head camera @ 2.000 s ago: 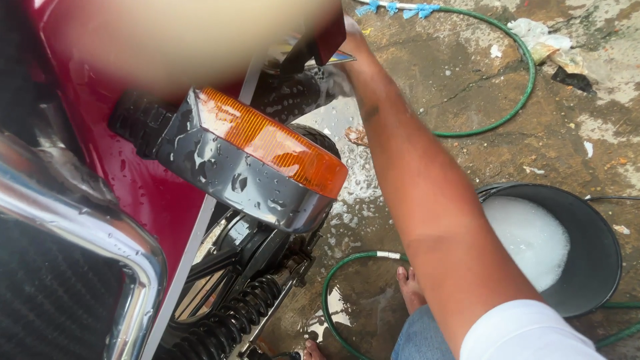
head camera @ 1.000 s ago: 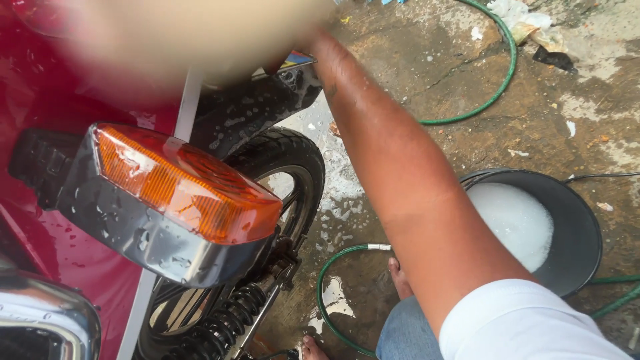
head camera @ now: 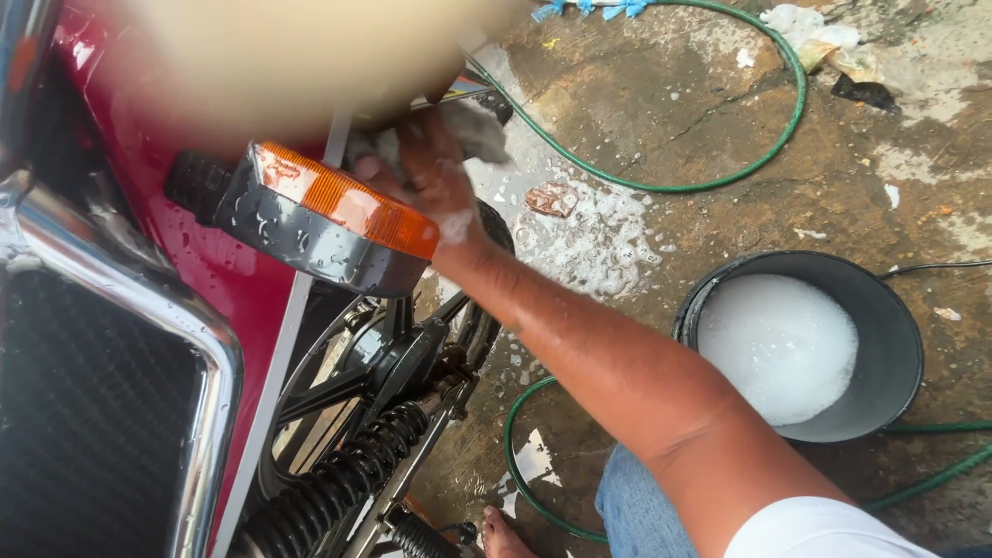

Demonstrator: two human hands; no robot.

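Note:
My right hand (head camera: 438, 174) is wet, with suds at its wrist, and reaches behind the amber turn signal lamp (head camera: 341, 203) on the vehicle's dark red panel (head camera: 209, 256). Its fingers are partly hidden and blurred, beside a dark mudguard above the spoked wheel (head camera: 490, 260). A blurred grey patch lies next to the fingers; whether it is a cloth in the hand, I cannot tell. Water drops cover the lamp's black housing. Below hang a black coil-spring shock absorber (head camera: 333, 477) and the wheel's hub (head camera: 372, 341). My left hand is not in view.
On the wet ground stands a black bucket (head camera: 891, 356) of foamy water. A green hose (head camera: 798, 101) loops across the ground, near foam (head camera: 593, 240) and litter (head camera: 814, 35). Chrome tubing (head camera: 132, 279) fills the left side. A beige blur covers the upper left.
My right hand, mostly hidden a second ago beyond the beige blur, has come nearer and is now partly visible behind the lamp. The view has shifted.

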